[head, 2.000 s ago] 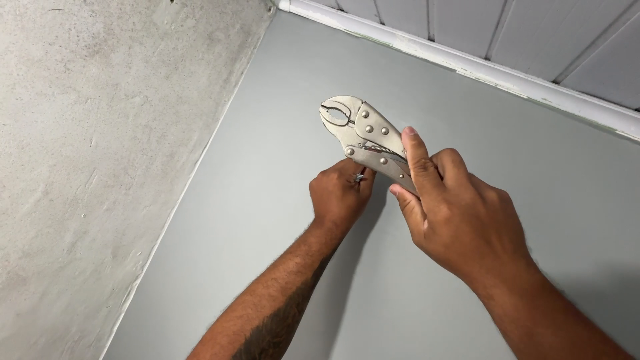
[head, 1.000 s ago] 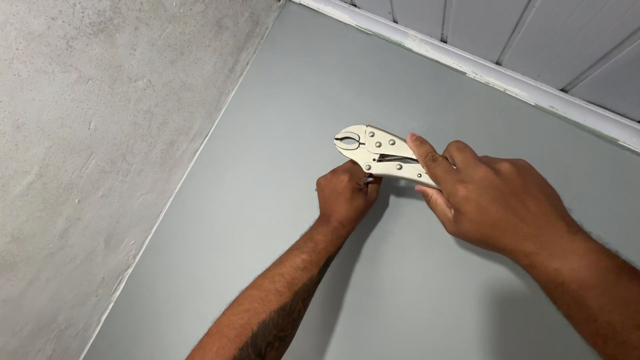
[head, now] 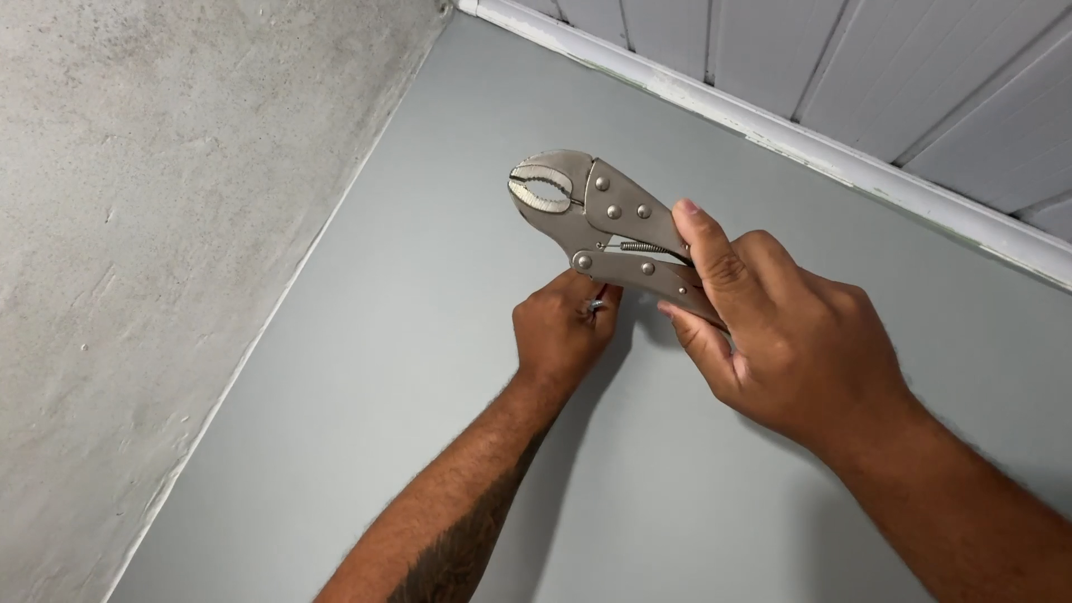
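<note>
My right hand (head: 787, 335) grips the handles of metal locking pliers (head: 628, 209), with my index finger along the upper handle and my thumb below. The curved, toothed jaws point up and left, their tips close together, and nothing shows between them. A spring lies between the two handles. Just below the pliers' lower pivot, my left hand (head: 561, 322) is closed against the grey painted wall around a small threaded metal screw (head: 595, 304). Only the screw's end shows between the fingers; the rest is hidden.
A rough, bare plaster wall (head: 167, 209) meets the grey wall (head: 402, 335) in a corner on the left. White trim (head: 754, 130) with chipped edges runs along the top, below a panelled ceiling (head: 754, 50).
The pliers in my right hand have turned, so their jaws point more upward than a second ago. My left hand stays closed at the wall.
</note>
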